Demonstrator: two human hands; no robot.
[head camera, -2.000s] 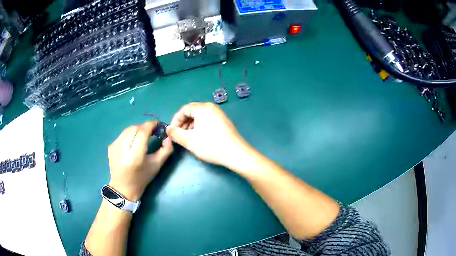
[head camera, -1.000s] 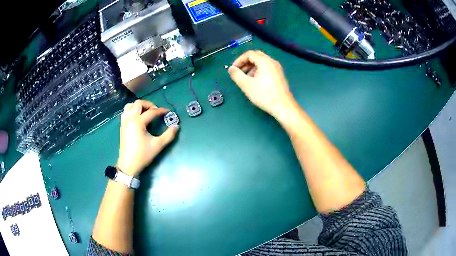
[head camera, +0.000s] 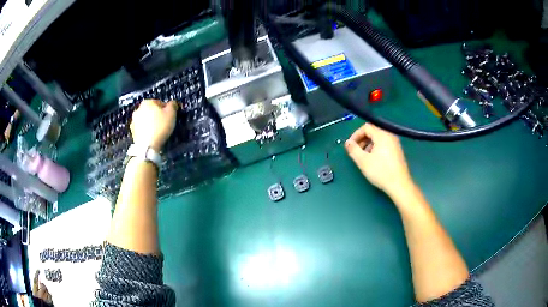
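Three small square modules with dark centre holes and thin lead wires lie in a slanting row on the green mat: a left one (head camera: 276, 192), a middle one (head camera: 301, 183) and a right one (head camera: 325, 174). My left hand (head camera: 154, 125) is over the stacked clear component trays (head camera: 192, 141) with dark parts; its fingertips are hidden, so I cannot tell if it grips a part. My right hand (head camera: 375, 154) is right of the row, its thumb and fingers curled close beside the end of the right module's wire. I cannot tell whether it holds the wire.
A metal benchtop unit (head camera: 249, 90) and a grey box with a red switch (head camera: 354, 66) stand behind the row. A black cable and silver-tipped tool (head camera: 459, 114) hang at right, before a heap of dark parts (head camera: 502, 84). A white sheet (head camera: 72, 231) and pink bottle (head camera: 53, 174) are left.
My left hand has let go of a module, now leftmost in the row, and moved up-left to the trays. My right hand stays near the wire ends. The view has shifted.
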